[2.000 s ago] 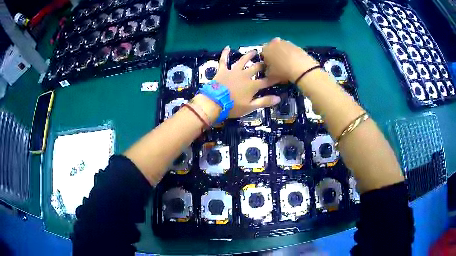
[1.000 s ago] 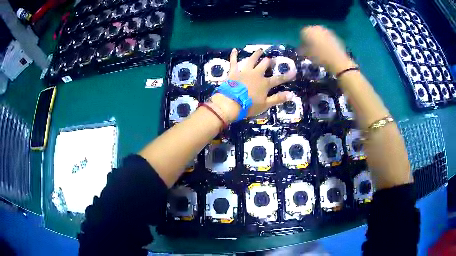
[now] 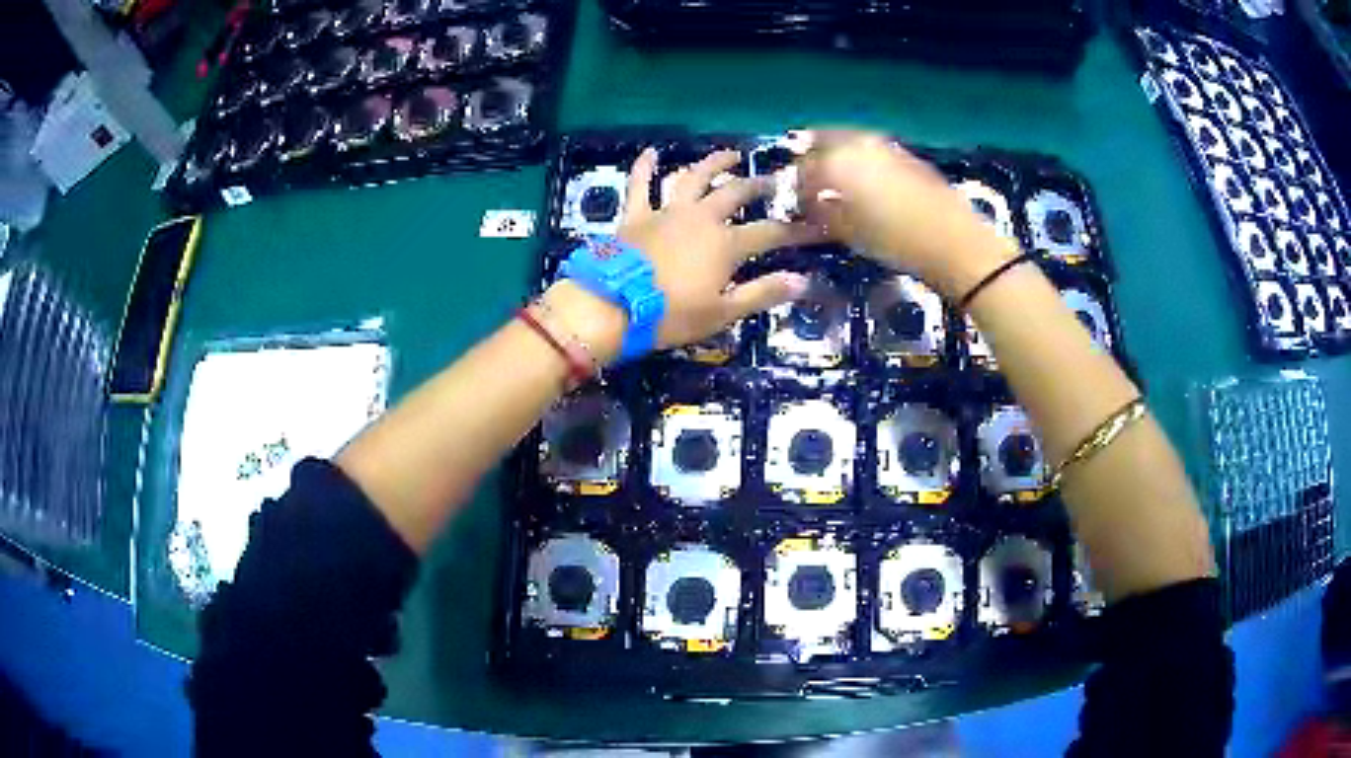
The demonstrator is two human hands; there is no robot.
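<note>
A black component tray (image 3: 889, 674) lies in front of me, with silver-white modules such as this one (image 3: 811, 450) in rows of pockets. My left hand (image 3: 689, 252) is spread palm down over the upper left rows, fingers apart, with nothing seen in it. My right hand (image 3: 874, 193) is over the tray's back row, close to my left fingertips, its fingers bent and blurred. A module (image 3: 782, 175) shows partly beside its fingertips. Whether the right hand holds a small part cannot be seen.
A white sheet in a clear tray (image 3: 282, 444) and a phone (image 3: 156, 311) lie at left. A small-parts tray (image 3: 1271, 489) lies at right. Filled trays stand at back left (image 3: 371, 104) and far right (image 3: 1245, 178). A dark tray stack (image 3: 859, 30) is at the back.
The view has shifted, so the tray appears further right. My right hand was over the tray's back right part a second ago and is back beside my left fingers. My left hand remains spread.
</note>
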